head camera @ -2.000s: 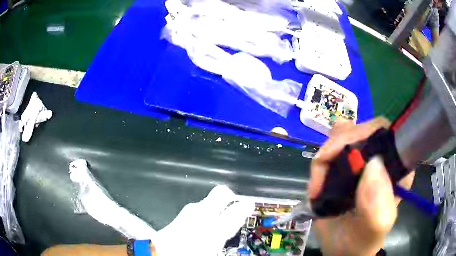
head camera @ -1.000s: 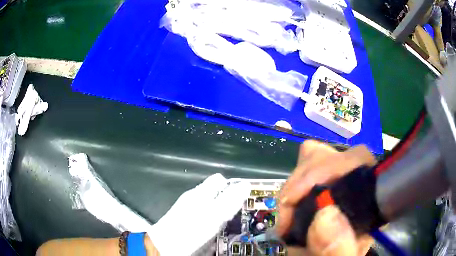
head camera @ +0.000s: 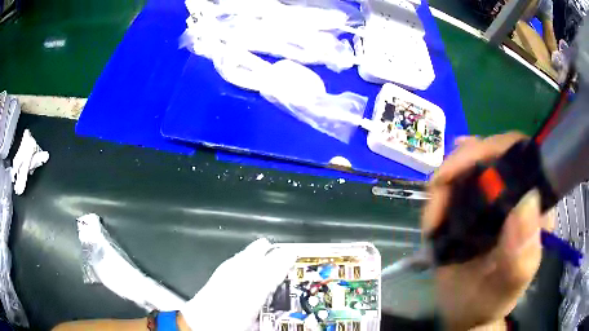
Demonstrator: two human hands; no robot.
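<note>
An open white power strip housing (head camera: 336,291) lies on the dark green bench at the bottom centre, its circuit board and coloured components facing up; its lower end is cut off by the frame. My left hand (head camera: 236,284), in a white glove, holds the housing's left edge. My bare right hand (head camera: 484,239), blurred, grips the suspended hand tool (head camera: 475,207) with black grip, red button and grey cylinder. The tool's pale tip (head camera: 407,264) is just right of the housing. A blue pen (head camera: 562,249) sticks out from my right hand. A bagged cord (head camera: 116,265) lies at left.
Beyond, a blue sheet (head camera: 213,116) holds another open housing (head camera: 408,129), white power strips (head camera: 395,55) and bagged cords (head camera: 290,84). A slim silver tool (head camera: 397,192) lies by its edge. A crumpled white glove (head camera: 27,158) is at left. Part of a person (head camera: 546,32) shows top right.
My right hand and the tool have moved up and right, from over the housing to beside it, uncovering more of the board. My left hand still holds the housing.
</note>
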